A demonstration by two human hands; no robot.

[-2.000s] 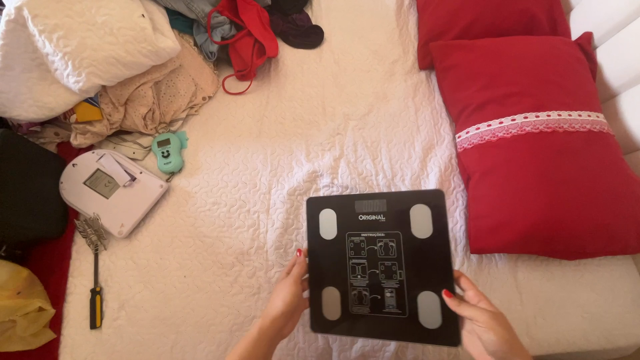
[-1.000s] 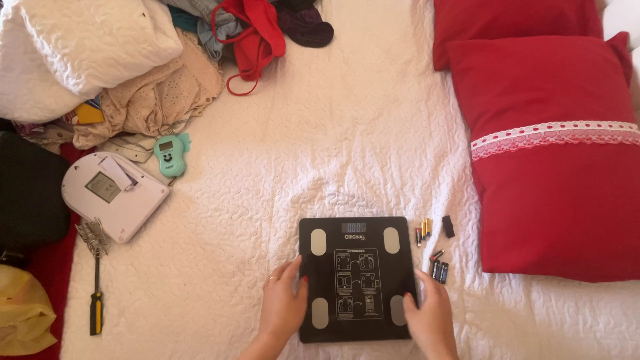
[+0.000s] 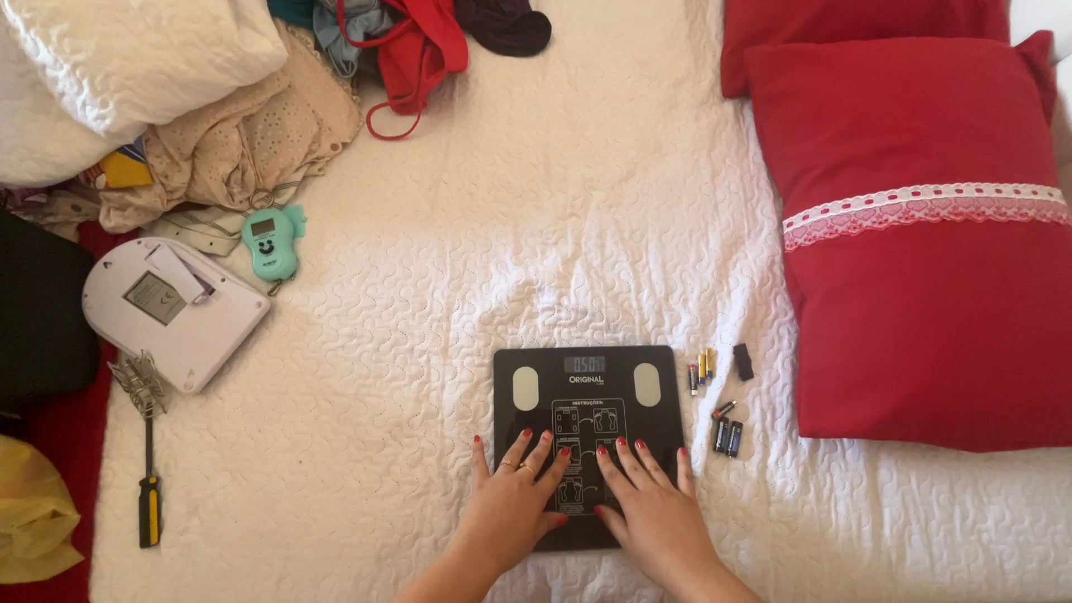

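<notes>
A black glass bathroom scale (image 3: pixel 586 362) lies flat on the white quilted bedspread, its small display lit with digits. My left hand (image 3: pixel 509 494) rests with spread fingers on the lower left of the scale. On its lower right lies my right hand (image 3: pixel 653 502), fingers also apart, the outermost near the right edge. Neither hand grips anything. Several small batteries (image 3: pixel 702 367) lie right of the scale, with more batteries (image 3: pixel 728 437) below them. Beside the upper ones is a small black plastic piece (image 3: pixel 743 362).
Red cushions (image 3: pixel 921 335) fill the right side. At left lie a white device (image 3: pixel 201 335) with its underside up, a turquoise hanging scale (image 3: pixel 271 243) and a screwdriver (image 3: pixel 149 511) touching a wire tangle (image 3: pixel 142 381). Clothes (image 3: pixel 243 134) are heaped at the upper left.
The scale, held up by its sides two seconds ago, now lies on the bedspread. Both hands have moved from its side edges onto its top. Its display digits have changed since one second ago.
</notes>
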